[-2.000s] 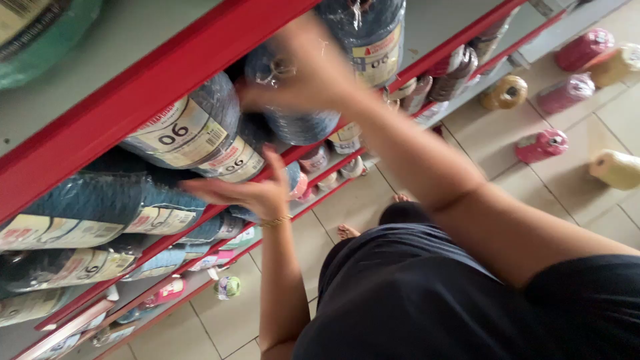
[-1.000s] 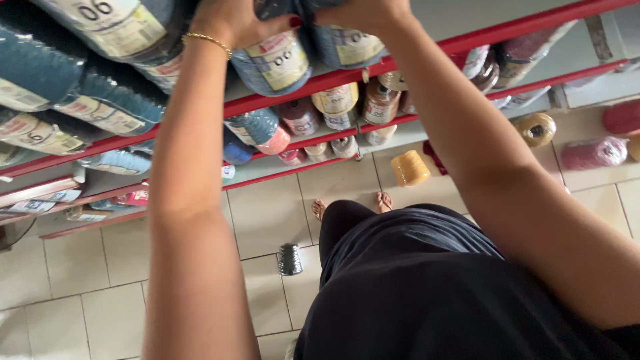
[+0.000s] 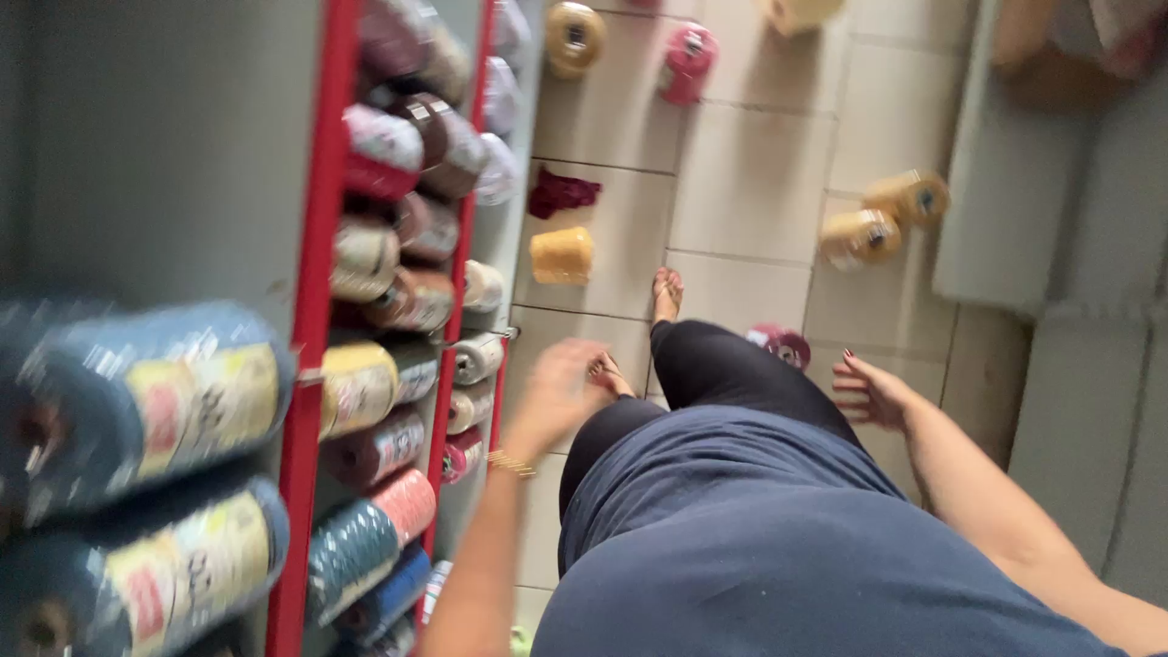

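My left hand point(image 3: 558, 388), blurred and with a gold bracelet at its wrist, is held over the floor just right of the shelves and holds nothing. On the other side of my body my right hand point(image 3: 871, 392) hangs with its fingers apart, empty, near a dark pink yarn cone point(image 3: 780, 347) on the floor. Two wrapped blue-grey yarn cones, an upper one point(image 3: 173, 392) and a lower one point(image 3: 182, 566), lie side by side on the top shelf at the left, their labels facing out. A yellow yarn cone point(image 3: 561, 255) stands on the tiles beyond my left hand.
Red-edged metal shelves point(image 3: 315, 274) hold yarn cones of many colours at the left. On the tiled floor lie a dark red wrapped bundle point(image 3: 561, 192), a pink cone point(image 3: 689, 64), a tan cone point(image 3: 575, 38) and two pale yellow cones point(image 3: 860, 237). A grey surface point(image 3: 995, 201) borders the right.
Both hands have let go of the blue-grey cones on the shelf and come away from it, down beside my body. The view has turned strongly to the right.
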